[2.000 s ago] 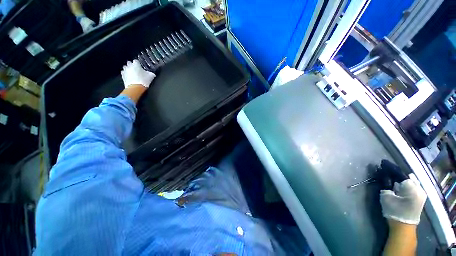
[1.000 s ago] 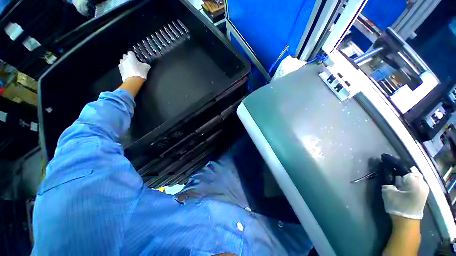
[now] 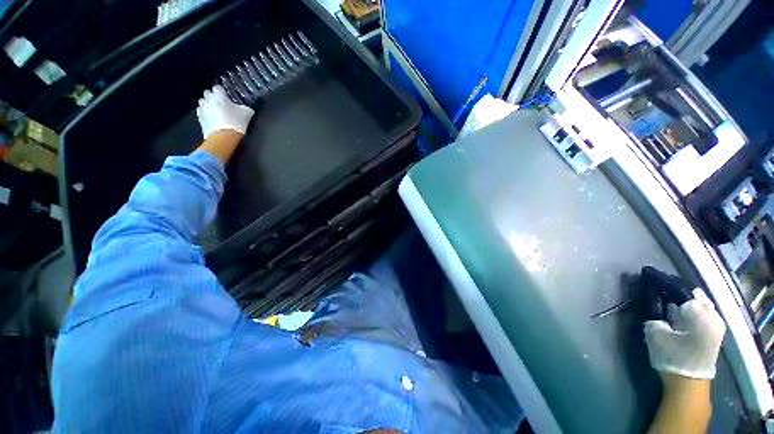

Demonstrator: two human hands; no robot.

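Note:
My left hand (image 3: pixel 224 114), in a white glove, is over the black plastic tray (image 3: pixel 318 161), at the near left end of a comb-like row of silver workpieces (image 3: pixel 270 68). Its fingertips touch or nearly touch the end of the row; whether they hold a piece is hidden. My right hand (image 3: pixel 686 337), in a white glove, is closed around a black hand tool (image 3: pixel 660 292) above the right part of the green-grey mat (image 3: pixel 543 246). A thin dark shaft (image 3: pixel 613 308) points left from the tool, over the mat.
More black trays (image 3: pixel 331 233) are stacked below the top one. A blue panel (image 3: pixel 458 51) stands behind. A white metal fixture (image 3: pixel 569 142) sits at the mat's back edge. The machine opening with shiny rails (image 3: pixel 626 91) is at upper right. Small bright specks lie on the mat.
My left hand has shifted slightly left along with the view and stays at the row's end. The other person's hand at the top left has left the view. My right hand has barely moved.

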